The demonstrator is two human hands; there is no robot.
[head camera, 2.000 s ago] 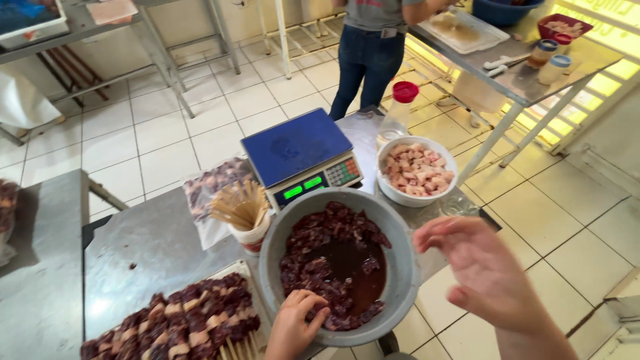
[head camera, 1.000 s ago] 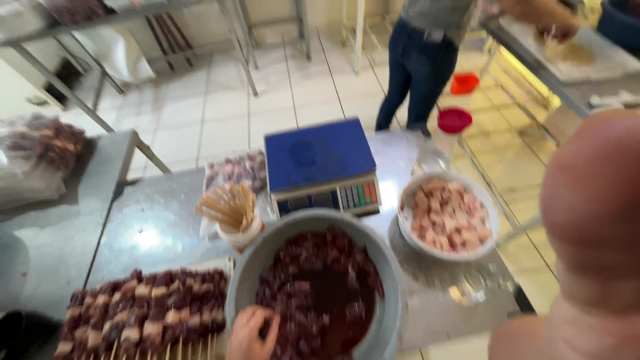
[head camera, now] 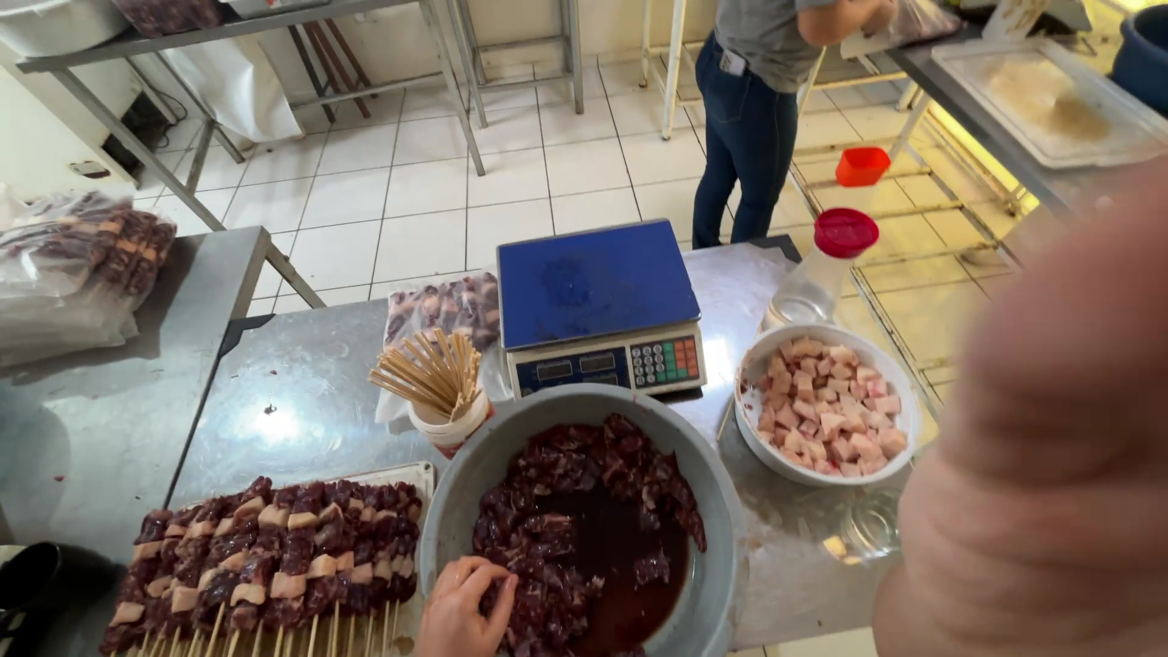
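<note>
My left hand (head camera: 465,607) rests at the left inner side of a grey basin (head camera: 721,474), its fingers curled at the dark red meat chunks (head camera: 547,538); whether they pinch a piece is hidden. Large and blurred, my right hand (head camera: 1040,411) is raised close to the camera at the right edge, its fingertips not clearly shown. Beside it and lower stands a white bowl (head camera: 746,427) of pale fat cubes (head camera: 830,411). Left of the basin, skewers of dark meat and pale cubes (head camera: 265,557) lie side by side on a white tray (head camera: 424,474). Wooden skewers (head camera: 433,374) stand in a tub (head camera: 452,429).
A scale with a blue platform (head camera: 593,283) sits behind the basin. Near it are bagged skewers (head camera: 443,310), a clear container with a red rim (head camera: 808,283) and a glass (head camera: 871,525). Far left lies another bag of skewers (head camera: 82,265). A person (head camera: 757,100) stands beyond the table.
My right hand has risen from beside the basin toward the camera and the right edge. My left hand stays at the basin's left side. The view has shifted.
</note>
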